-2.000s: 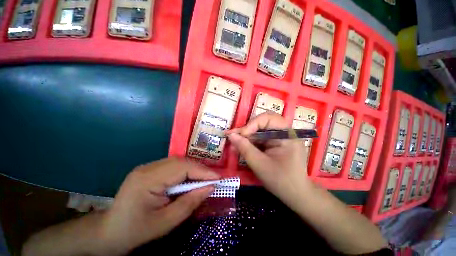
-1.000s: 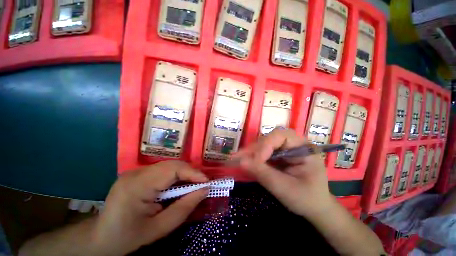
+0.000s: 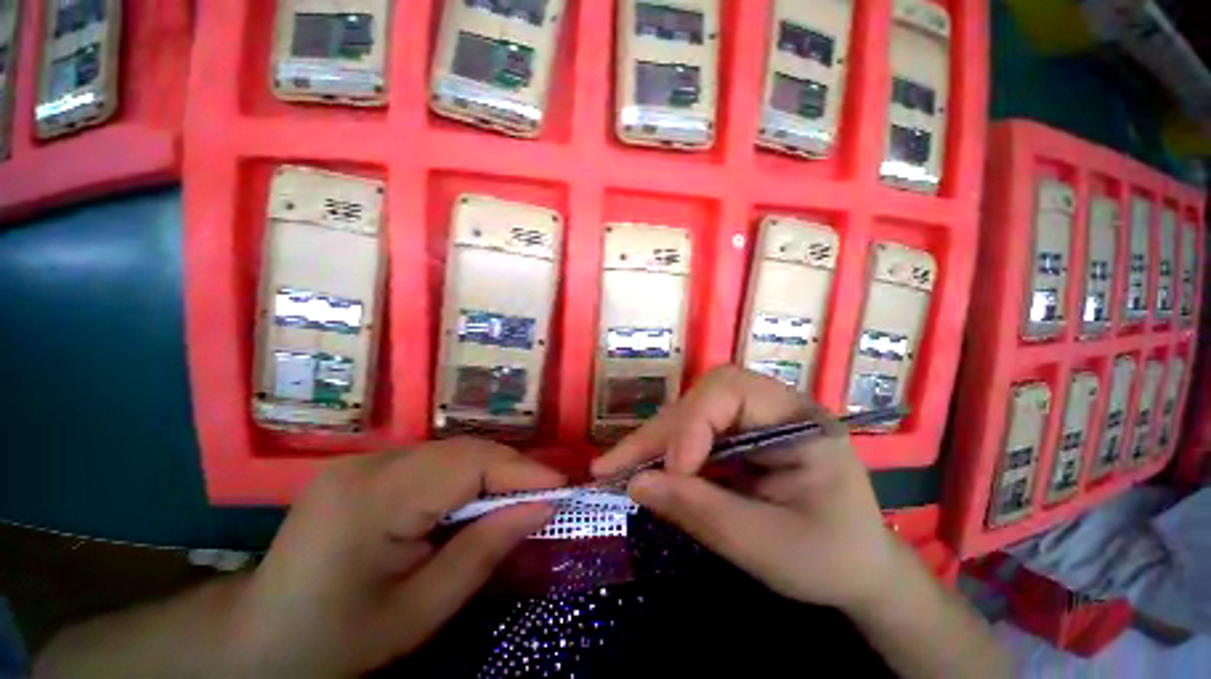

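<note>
My left hand [image 3: 412, 537] pinches a bent white sticker sheet [image 3: 584, 519] with rows of tiny dark dots, low in the centre. My right hand [image 3: 744, 484] holds dark slim tweezers [image 3: 784, 436] like a pen. Its fingertips are at the sheet's right end; the tweezer tip is too small and blurred to make out. Behind the hands lies a pink-red foam tray [image 3: 213, 332] with gold-beige phones, backs off, in two rows. The near-row phone at the left [image 3: 319, 299] shows fully. My right hand partly covers the lower part of the fourth near-row phone [image 3: 789, 279].
A second foam tray with phones [image 3: 989, 332] stands at the right. Another tray's corner [image 3: 146, 133] shows at the upper left. The green bench [image 3: 93, 358] is at the left. Grey cloth and a red item [image 3: 1069, 617] are at the lower right.
The tray has shifted left in view. My right hand with the tweezers has moved from the near-row phones down to the sticker sheet. My left hand has kept its grip on the sheet.
</note>
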